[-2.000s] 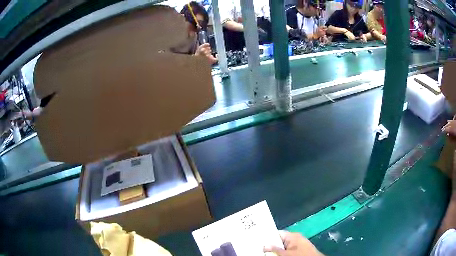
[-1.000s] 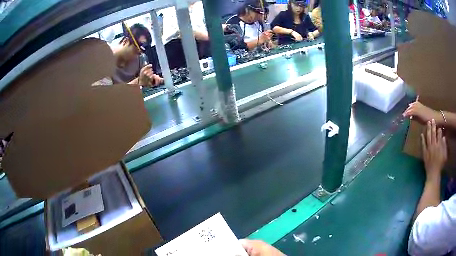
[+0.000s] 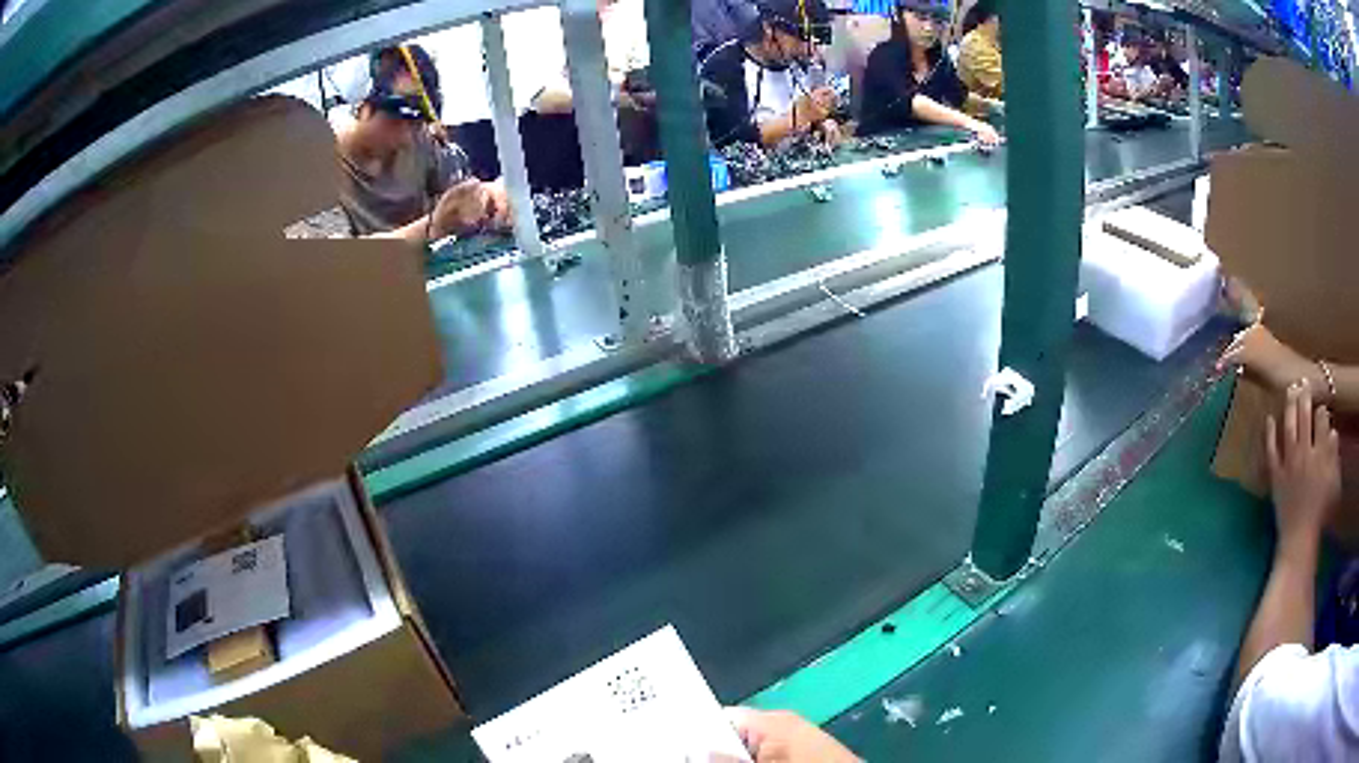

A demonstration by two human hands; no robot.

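Note:
My right hand (image 3: pixel 797 738) is at the bottom edge, partly cut off, and holds a white manual (image 3: pixel 619 713) with a small QR code by its right side. An open brown carton (image 3: pixel 321 701) is at the lower left on the belt, its large lid flap (image 3: pixel 224 328) upright behind it. Inside its pale foam tray (image 3: pixel 321 596) lie another white manual (image 3: pixel 228 593) and a small brown block (image 3: pixel 240 650) partly under it. My left hand is not in view.
A dark conveyor belt (image 3: pixel 671 477) runs behind a green post (image 3: pixel 1028 298). A white foam block (image 3: pixel 1145 291) is on the belt at the right. A co-worker's hands (image 3: pixel 1301 447) touch a brown carton (image 3: pixel 1245 432) at the right edge. Yellow crumpled paper (image 3: pixel 254 741) is at bottom left.
The view has turned right since the first frame, so the carton appears further left. My right hand still holds the manual. The co-worker's hands and carton have come further into view.

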